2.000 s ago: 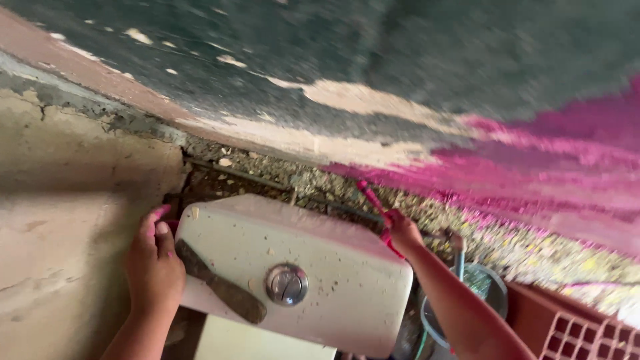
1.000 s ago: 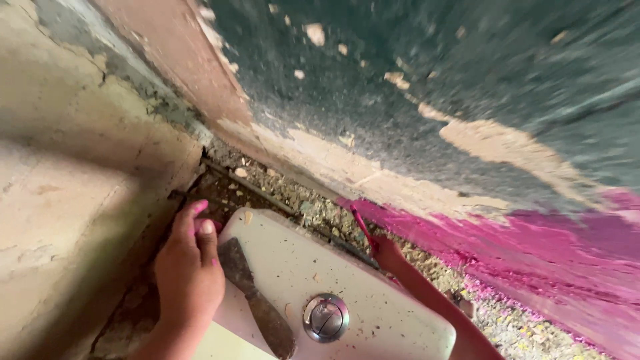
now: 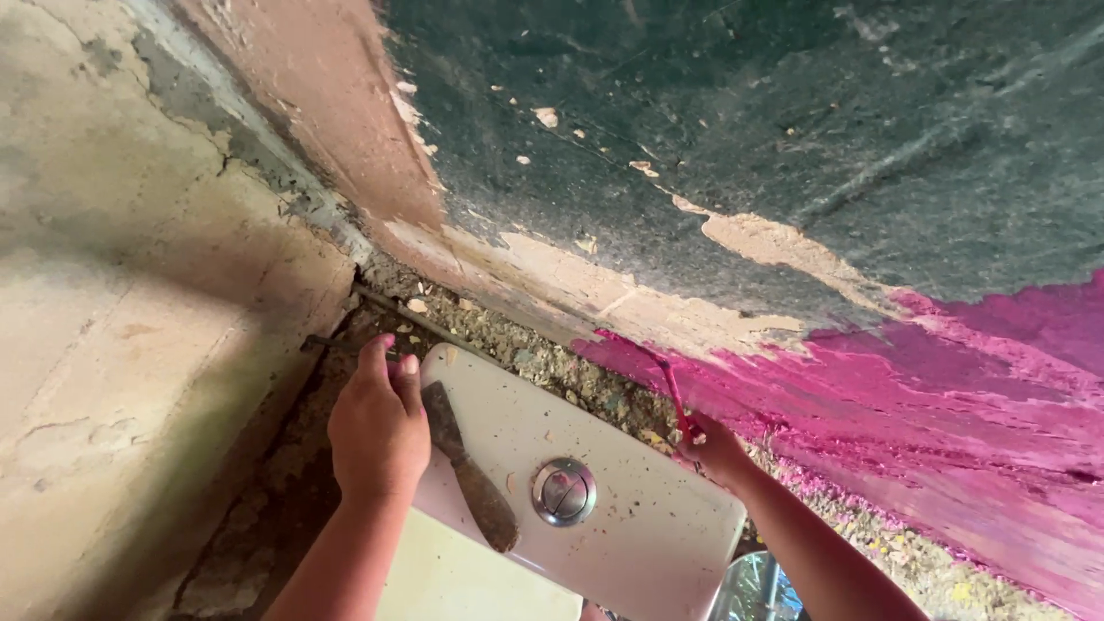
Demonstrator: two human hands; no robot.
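Observation:
My right hand [image 3: 716,448] is closed on the handle of a paint tool [image 3: 677,392], coated in magenta paint, whose far end touches the lower wall at the edge of the magenta paint [image 3: 828,388]. Its head is hard to make out. At the left end of a white toilet cistern lid [image 3: 604,526] is my left hand [image 3: 379,423], with paint on the fingertips; whether it grips the cistern's edge cannot be seen. A scraper with a worn handle [image 3: 483,500] lies on the lid beside the round chrome flush button [image 3: 563,492].
Flaking dark green wall [image 3: 690,103] rises behind the cistern, meeting a cracked beige wall [image 3: 112,345] at the left. A thin pipe [image 3: 423,323] and rubble [image 3: 552,362] lie in the gap behind the lid. Part of a bucket [image 3: 759,586] shows at the lower right.
The view has swung to the left and tilted. The paint tool remains in my right hand at the wall's lower edge. The scraper still lies on the lid.

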